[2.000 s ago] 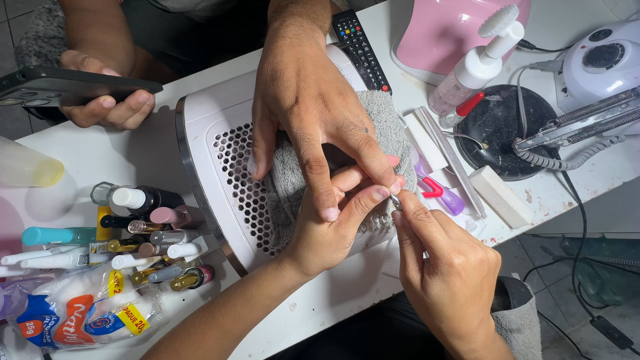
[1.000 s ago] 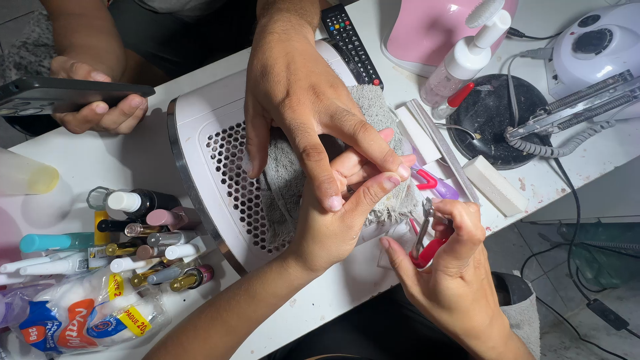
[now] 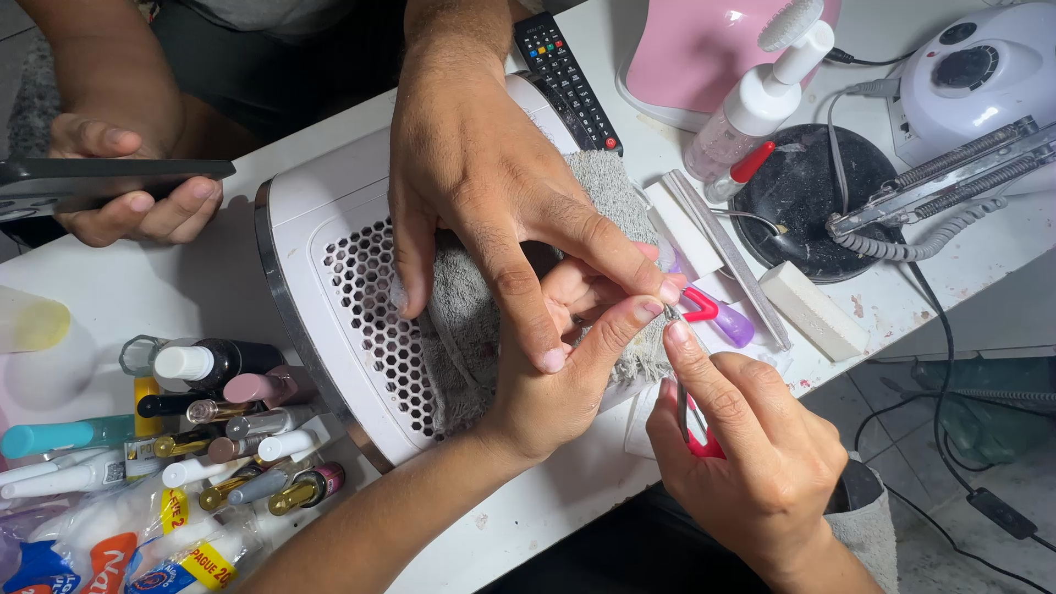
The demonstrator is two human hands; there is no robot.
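Observation:
My left hand holds a finger of another person's hand, with my thumb beside its fingertip. That hand lies palm down over a grey towel on a white perforated nail dust collector. My right hand grips metal cuticle nippers with red on the handles, their tip at the held fingertip. Part of the nippers is hidden by my fingers. A red and purple tool lies just beyond the fingertip.
Nail polish bottles and a cotton bag crowd the left. The person's other hand holds a phone. A remote, pump bottle, files, buffer block, black dish, lamp arm and nail drill unit lie right.
My right hand has brought the nippers from just below the held finger, where they were a second ago, back up to its tip. My left hand keeps its hold.

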